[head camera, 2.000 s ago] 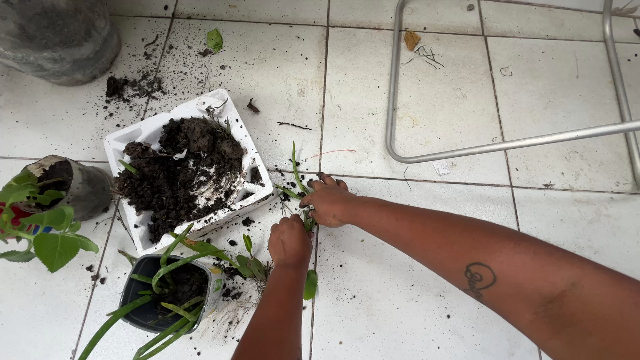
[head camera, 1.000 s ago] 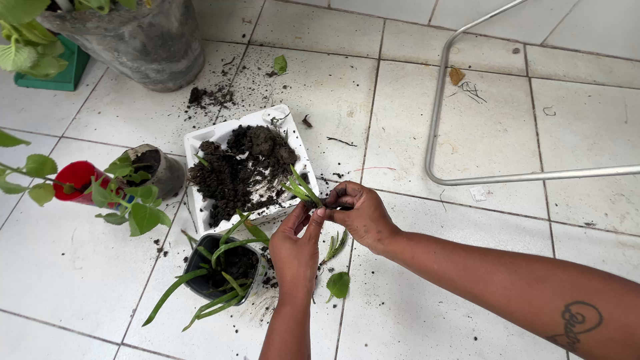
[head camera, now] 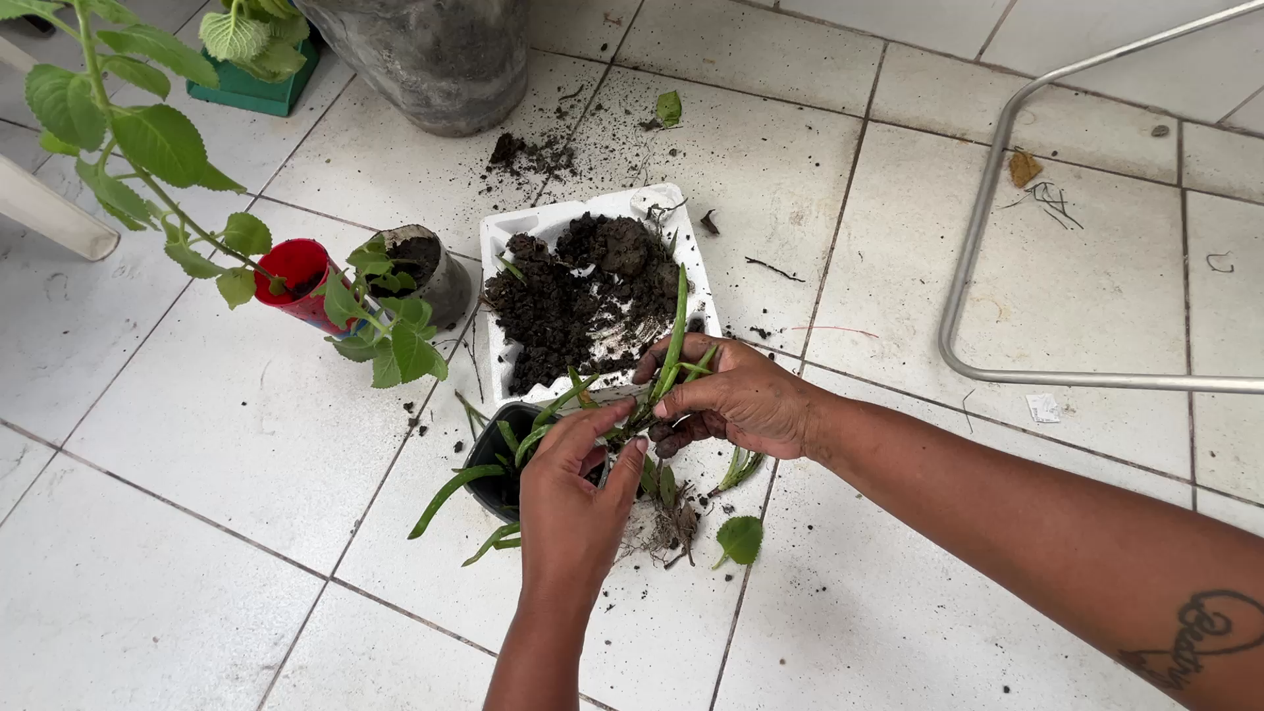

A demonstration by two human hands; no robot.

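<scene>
My right hand [head camera: 736, 395] grips a small green succulent plant [head camera: 673, 346] by its lower part, its long narrow leaves pointing up. My left hand [head camera: 583, 459] is at the plant's base, thumb and fingers apart around it; whether they press on it is unclear. Behind both hands lies a white foam tray [head camera: 699, 286] with dark soil [head camera: 553, 306]. A dark square pot [head camera: 486, 464] with similar long-leaved plants stands left of my left hand, partly hidden by it. Uprooted plants with bare roots [head camera: 676, 523] and a loose green leaf [head camera: 740, 540] lie on the tiles near my wrists.
A red cup [head camera: 294, 272] with a leafy plant and a grey pot of soil [head camera: 439, 276] stand left of the tray. Farther back are a large grey planter [head camera: 434, 59] and a green base [head camera: 267, 84]. A metal tube frame [head camera: 963, 286] is at right. Soil crumbs dot the tiles.
Both hands have risen from the floor beside the tray, where they were two seconds ago, and a green plant now shows upright between them. The view has shifted left.
</scene>
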